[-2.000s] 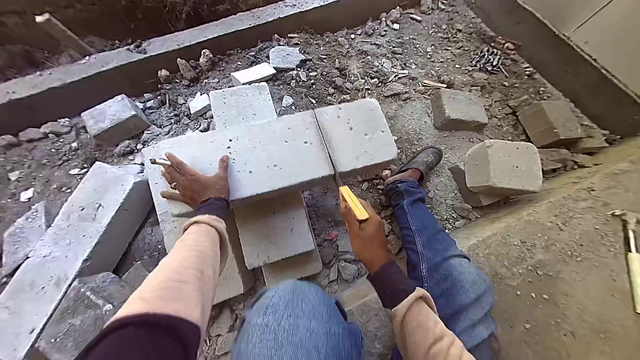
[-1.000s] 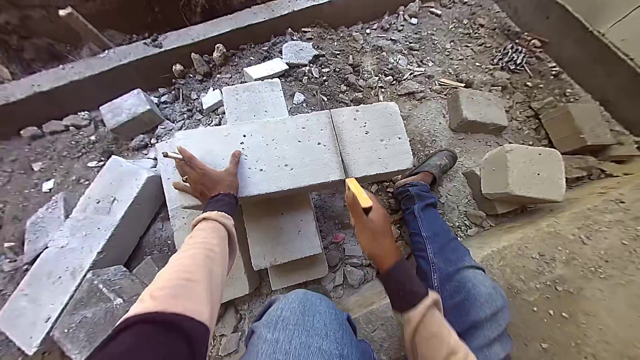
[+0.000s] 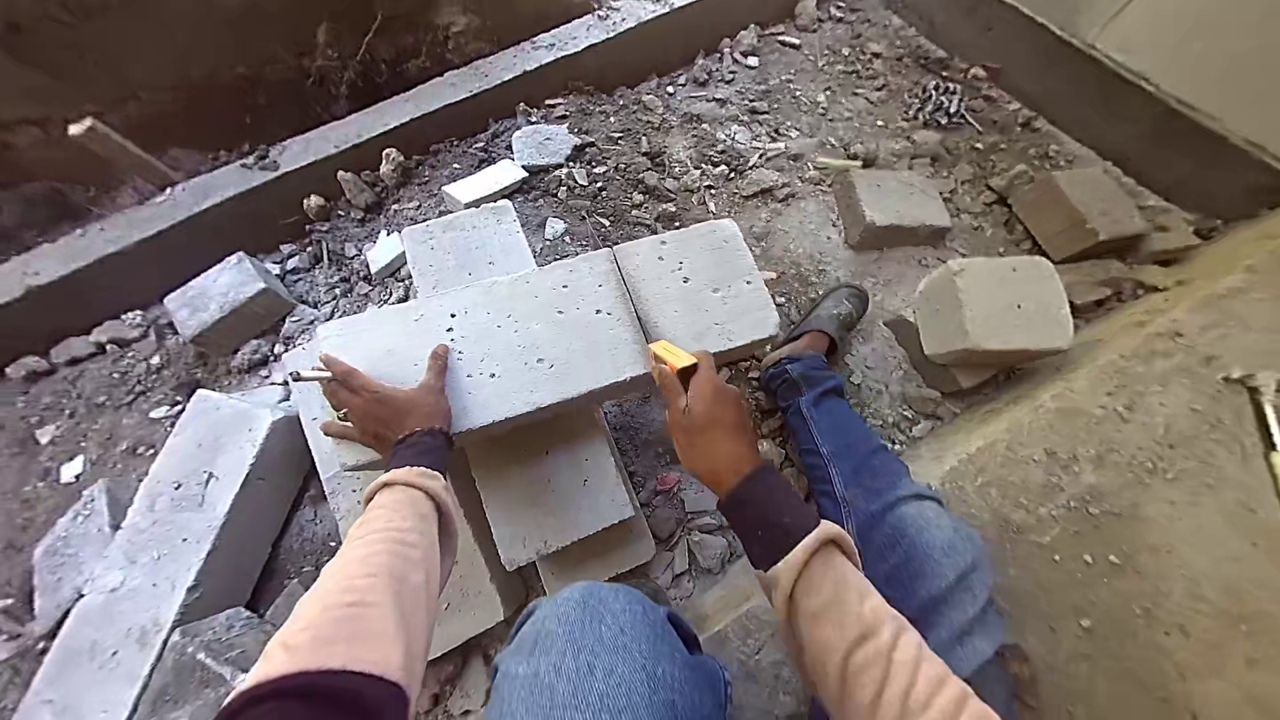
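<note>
A long pale aerated concrete block [image 3: 520,335] lies across other blocks, with a dark narrow cut across it toward its right end. My left hand [image 3: 388,405] rests spread on the block's left end, and a cigarette [image 3: 311,376] sits between its fingers. My right hand [image 3: 706,420] is closed around the yellow and black handle of a handsaw [image 3: 672,356] at the block's near edge. The saw's thin blade stands in the cut and is mostly hidden. Under the long block are more concrete blocks [image 3: 550,490].
A long block [image 3: 165,560] lies at the left, beside broken pieces. Cut blocks [image 3: 992,308] sit on the rubble at the right, past my shod foot [image 3: 832,312]. A low concrete curb [image 3: 300,150] runs behind. A hammer-like tool [image 3: 1262,410] lies at the right edge, partly out of view.
The saw handle has shifted a little relative to the block's near edge, with my right hand still on it. My left hand has stayed on the block's left end.
</note>
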